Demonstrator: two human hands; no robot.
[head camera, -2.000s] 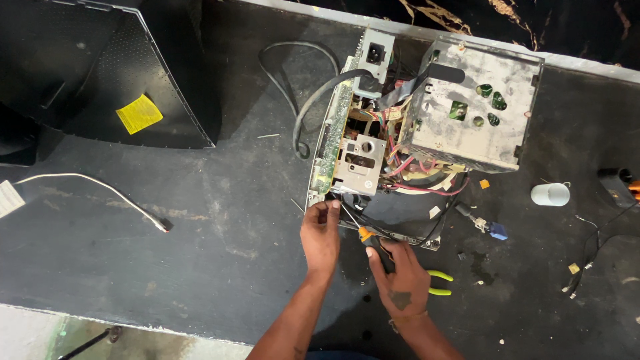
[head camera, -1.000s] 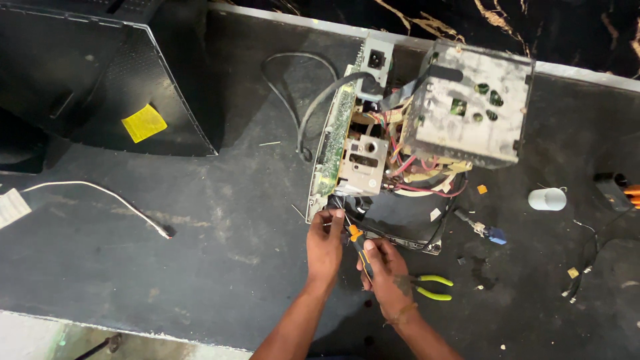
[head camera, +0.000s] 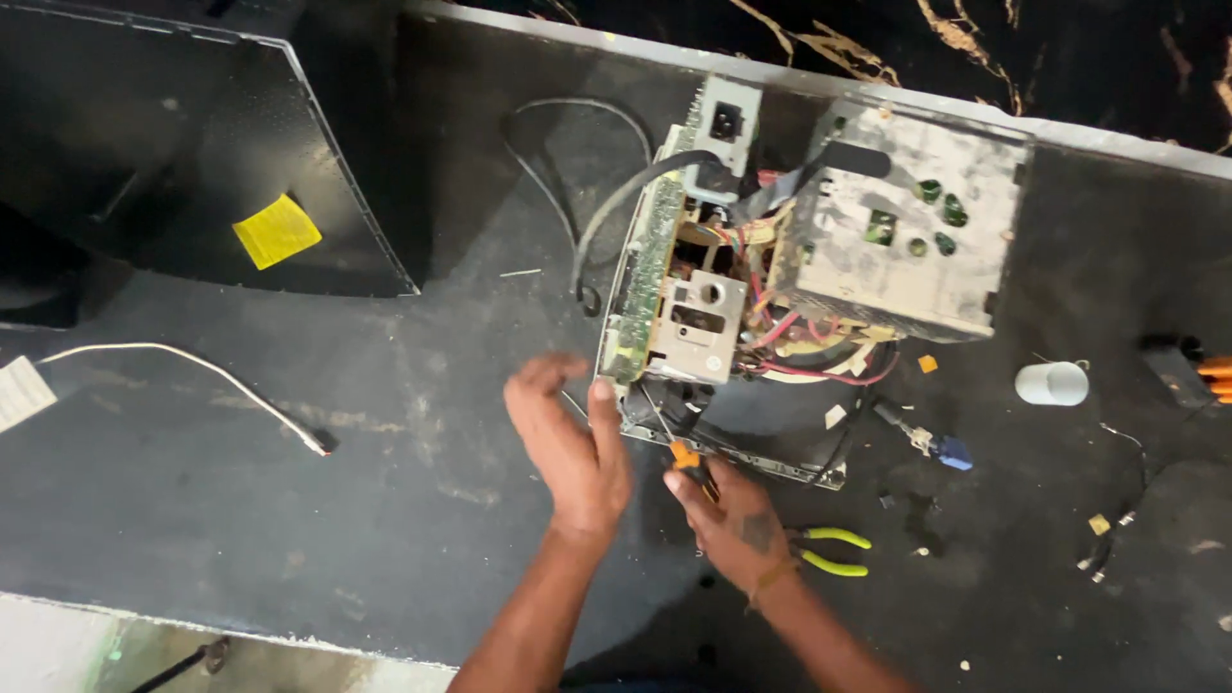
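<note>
My right hand (head camera: 736, 525) grips the orange and black handle of a screwdriver (head camera: 691, 458); its thin shaft reaches up-left to the lower corner of an opened electronic chassis. My left hand (head camera: 573, 448) is beside that corner, fingers spread and nothing in them, the thumb close to the end of the green circuit board (head camera: 650, 279). A metal bracket (head camera: 705, 327) and a power inlet plate (head camera: 722, 125) stand along the board. Wires run from there to a dusty metal box (head camera: 895, 221). Below lies a metal frame strip (head camera: 780, 469), near the screwdriver.
Yellow-green handled pliers (head camera: 835, 551) lie right of my right hand. Further right are a blue connector (head camera: 953, 452), a white cup-like piece (head camera: 1052, 384) and thin wires (head camera: 1121, 520). A black casing (head camera: 192, 144) and a white cable (head camera: 192, 364) are at the left.
My left hand has come away from the screwdriver tip, moved left, and its fingers have spread. My right hand still holds the screwdriver at the same corner.
</note>
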